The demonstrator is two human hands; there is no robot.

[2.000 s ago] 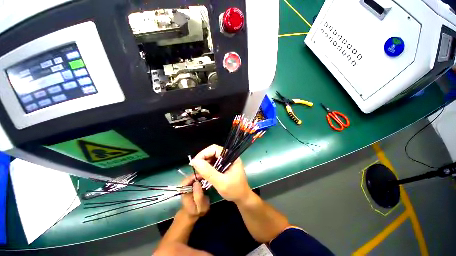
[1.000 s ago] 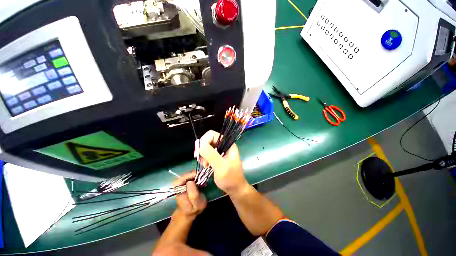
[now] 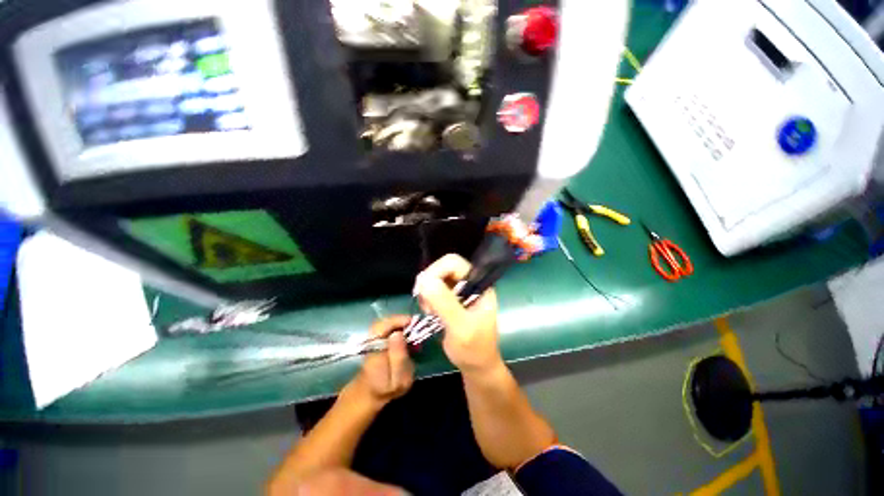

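The picture is blurred. My right hand [image 3: 467, 315] is closed around a bundle of black wires [image 3: 492, 263] with orange-red tips fanned at the upper right. My left hand [image 3: 390, 358] pinches the pale lower part of the bundle, just left of my right hand. Long dark strands trail left from it over the bench. A dark wire stands up from my right hand's fingertips towards the slot [image 3: 419, 210] in the machine's black front. Whether its end is inside the slot cannot be told.
The machine [image 3: 330, 223] has a touchscreen and red knob. A blue bin [image 3: 549, 225] is beside the wire tips. Pliers [image 3: 587, 221], red scissors [image 3: 669, 260] and a white machine [image 3: 746, 126] are right. A wire pile [image 3: 228, 317] and paper [image 3: 78, 320] are left.
A wire held at my right fingertips has moved up to the slot since the oldest frame. The view has shifted, so the machine appears further right. Both hands still hold the bundle.
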